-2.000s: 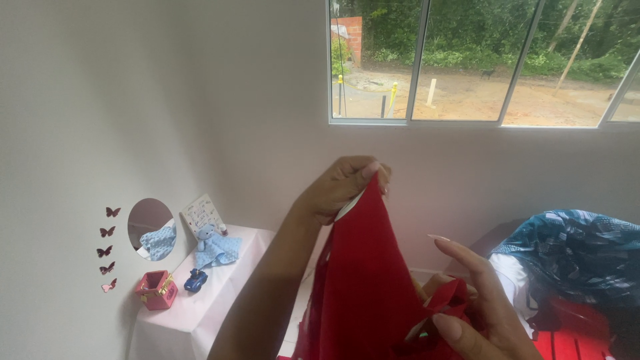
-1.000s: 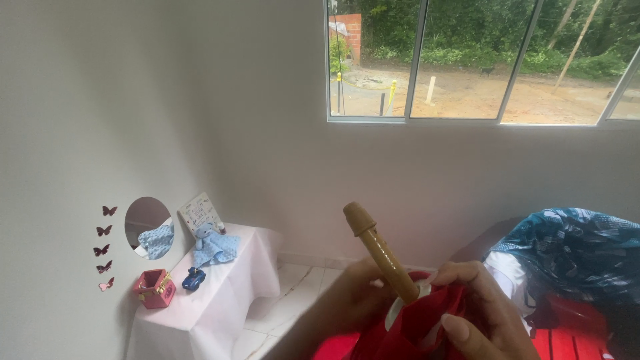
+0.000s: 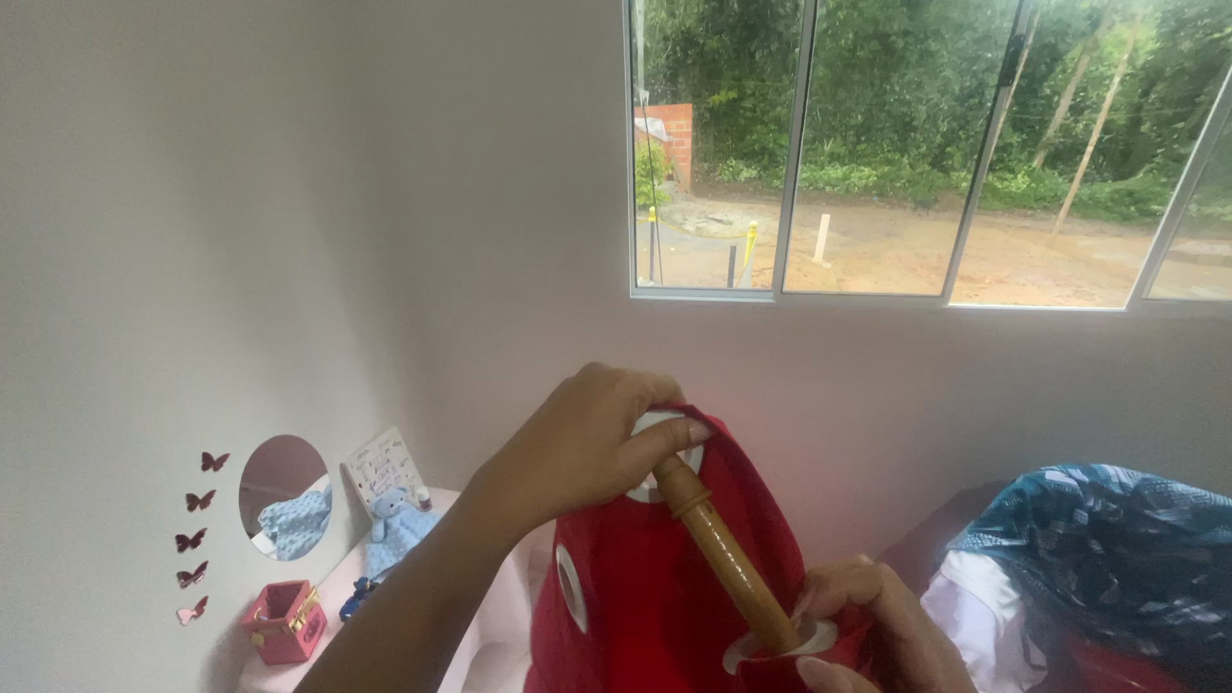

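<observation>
A wooden curtain rod (image 3: 736,563) with a ringed end slants through a white grommet in a red curtain (image 3: 640,597). My left hand (image 3: 602,443) grips the curtain's upper edge at another white grommet (image 3: 695,460), its thumb over the ring beside the rod's end. Low in the view, my right hand (image 3: 881,616) holds the gathered red fabric around the grommet (image 3: 816,637) that the rod passes through. A further grommet (image 3: 571,589) shows at the curtain's left side. The rod's lower part is hidden by cloth.
At the left, a white-covered table (image 3: 481,616) bears a pink box (image 3: 284,621), a blue plush toy (image 3: 390,515) and a card. A round mirror (image 3: 285,496) and butterfly decorations are on the wall. Patterned blue fabric (image 3: 1107,520) lies at the right, below the window (image 3: 789,298).
My left hand has moved up from beside the rod to a grommet at its end. The curtain, bunched low one second ago, is now raised and spread between my hands.
</observation>
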